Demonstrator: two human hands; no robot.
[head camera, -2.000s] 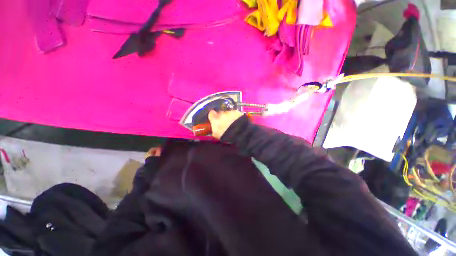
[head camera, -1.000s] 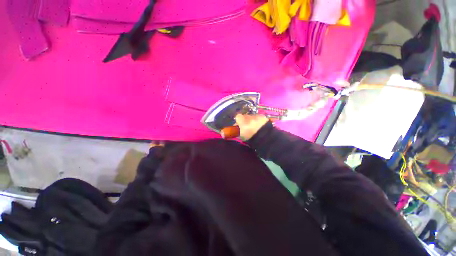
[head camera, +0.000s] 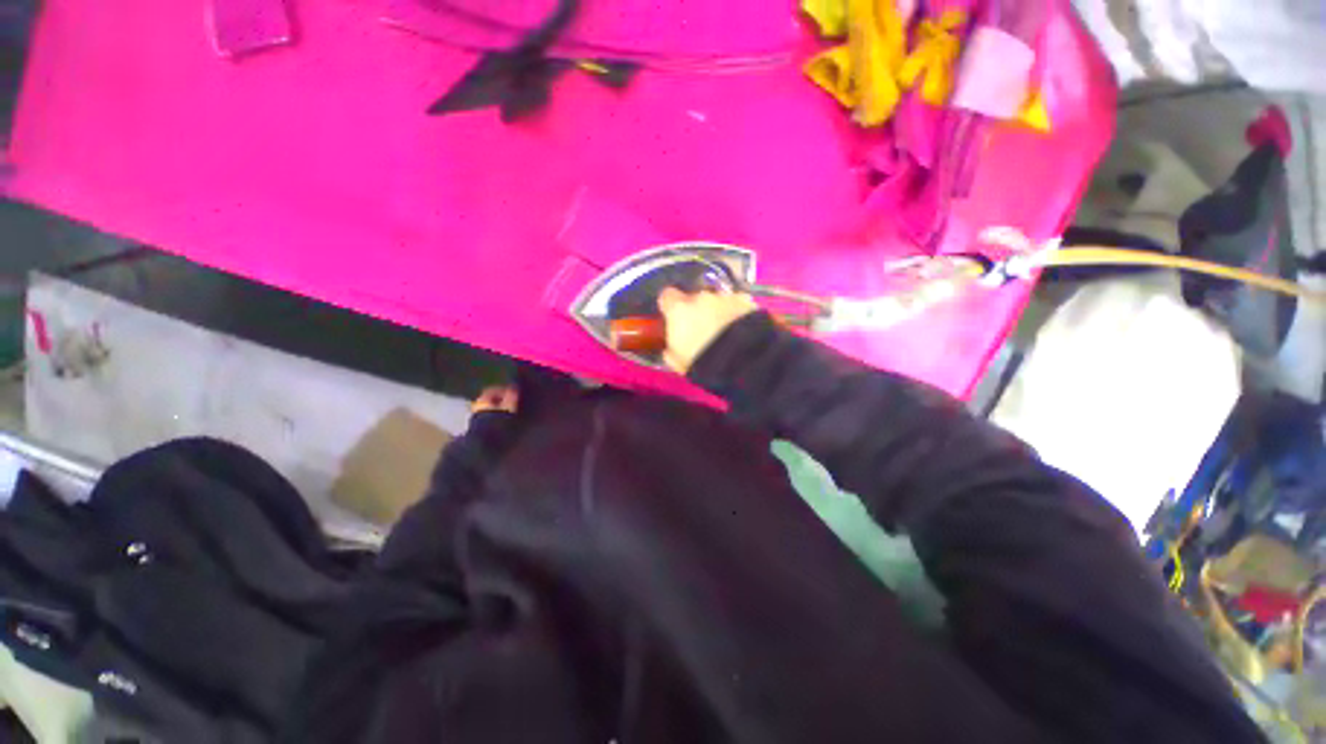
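My right hand (head camera: 698, 323) grips the orange-brown handle of the steam iron (head camera: 657, 279), whose silver pointed plate rests near the table's front edge, tip to the left. Pink pieces (head camera: 599, 221) with pale edge lines lie flat by the iron's tip and back edge, nearly the colour of the cover; the iron may hide part of them. My left hand (head camera: 496, 397) is small and mostly hidden, below the table edge beside my dark clothing; its fingers and any hold cannot be made out.
Pink-covered table (head camera: 349, 175); black pieces (head camera: 512, 83) and a magenta piece (head camera: 253, 25) at the far side. Yellow heap (head camera: 873, 66) and magenta strips (head camera: 953, 160) at far right. A tan hose (head camera: 1163, 259) runs right. Dark garments (head camera: 218, 552) lie lower left.
The view has turned and shifted. Against the pink pieces, the iron moved right, off them, then back left to their right-hand part. My right hand stayed on its handle.
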